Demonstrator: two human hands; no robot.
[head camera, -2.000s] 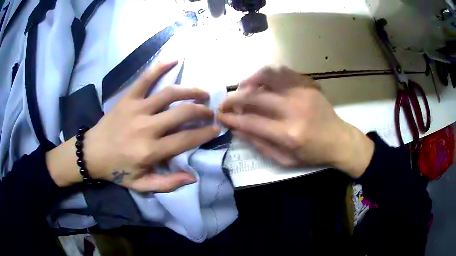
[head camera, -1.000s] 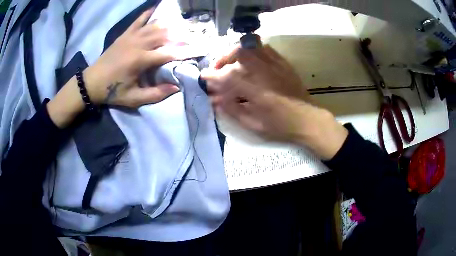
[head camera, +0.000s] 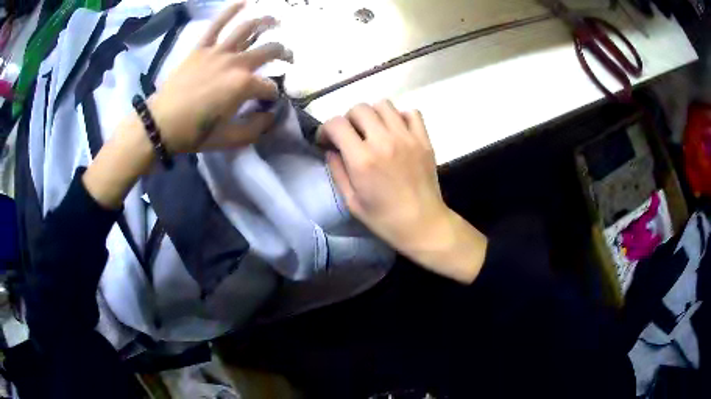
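The pale grey-blue garment (head camera: 257, 195) with black strips lies bunched at the left and hangs over the table's front edge. My left hand (head camera: 222, 90), with a black bead bracelet, is over its upper part, slightly blurred; its upper fingers are spread, and its thumb side is at the cloth, so its hold is unclear. My right hand (head camera: 382, 160) has its fingers curled on the garment's right edge at the table front, beside a dark strip. A dark fabric piece (head camera: 195, 222) lies on the garment below my left wrist.
Red-handled scissors (head camera: 604, 51) lie at the table's upper right. The white machine table (head camera: 475, 101) has a long dark seam line. An open box (head camera: 624, 195) with a pink piece is below right, beside cut pieces (head camera: 674, 312). Green material (head camera: 47, 47) is upper left.
The view has shifted, so the machine head is out of the picture and more of the lower right shows. My right hand has moved from the needle area to the table's front edge.
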